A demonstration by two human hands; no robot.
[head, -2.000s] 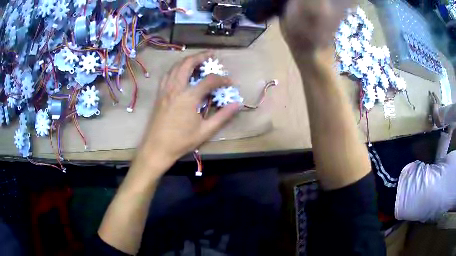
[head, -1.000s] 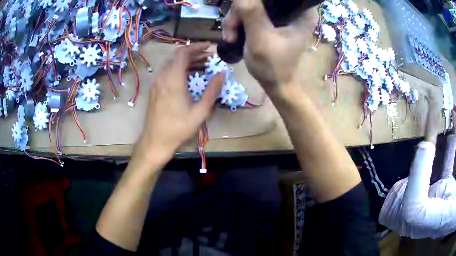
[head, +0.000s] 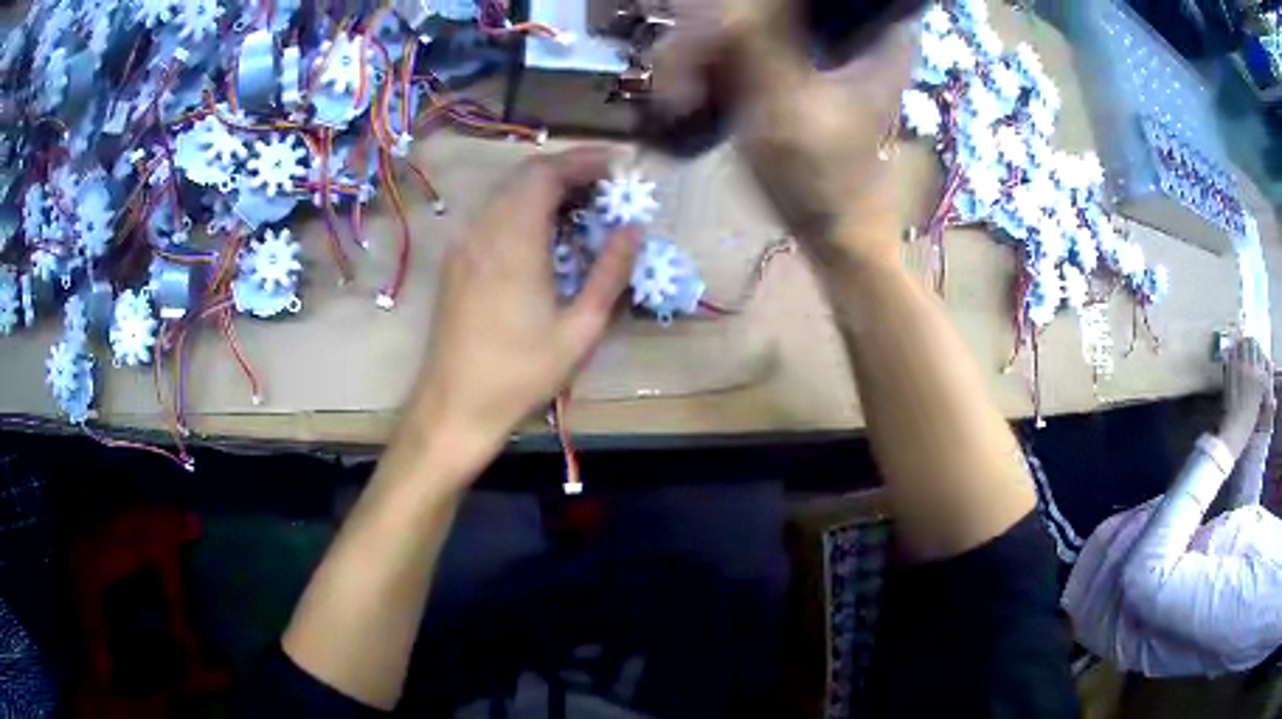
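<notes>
My left hand (head: 513, 288) is around a small cluster of geared motors on the tan mat (head: 717, 351). Its thumb and fingers touch a motor with a white star wheel (head: 626, 198). Another motor (head: 665, 277) lies just right of the thumb. Red and orange leads hang from the cluster over the bench edge to a white plug (head: 572, 486). My right hand (head: 808, 141), blurred, is closed around the black electric screwdriver (head: 858, 17), above and right of the motors. The driver's tip is blurred and cannot be made out.
A large tangled motor pile (head: 211, 155) covers the left. A silver metal box (head: 570, 87) stands at the back. A flatter motor group (head: 1033, 169) lies on the right, with a pocketed tray (head: 1174, 141) beyond. A person in a pale sleeve (head: 1181, 513) sits at the far right.
My right hand with the screwdriver came in from the upper right towards the motors, then moved slightly up and right. My left hand stays around the cluster, whose motors have shifted.
</notes>
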